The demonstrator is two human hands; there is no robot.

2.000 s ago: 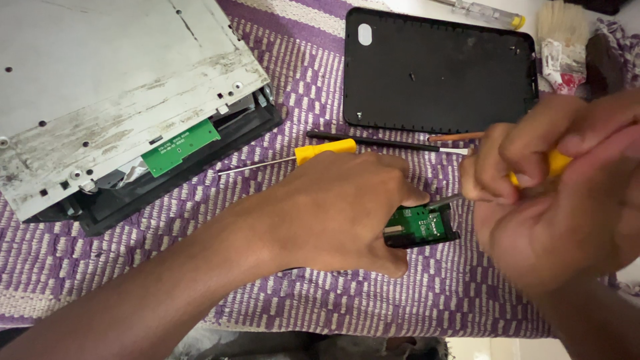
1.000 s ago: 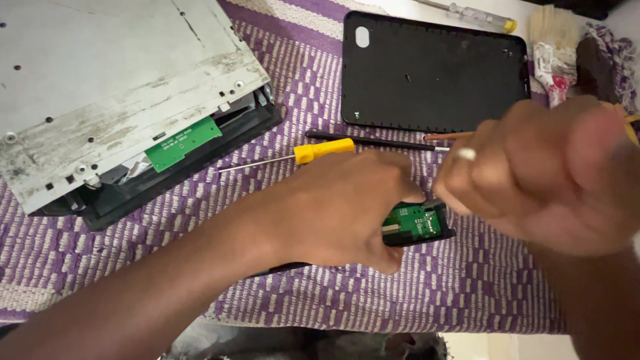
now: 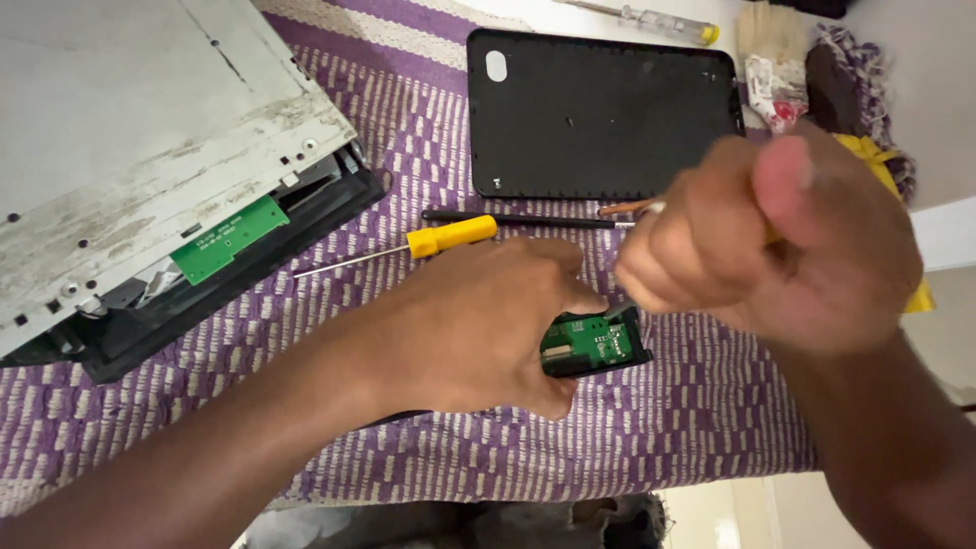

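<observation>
My left hand lies over a black plastic part and grips it; a green circuit board shows in it just right of my fingers. My right hand is closed around a screwdriver, mostly hidden in the fist, with yellow showing between the fingers. The screwdriver's metal shaft comes out below the fist and meets the upper edge of the board. Behind my left hand lies a second screwdriver with a yellow handle, its tip pointing left.
A scuffed metal chassis with a black front frame stands at left. A black plastic cover lies at the back. A slim black rod, a clear-handled screwdriver and a paintbrush lie nearby on and beside the purple woven cloth.
My right hand has turned from a slanted hold on the yellow handle into a raised fist over the tool. My left hand keeps its grip on the black part.
</observation>
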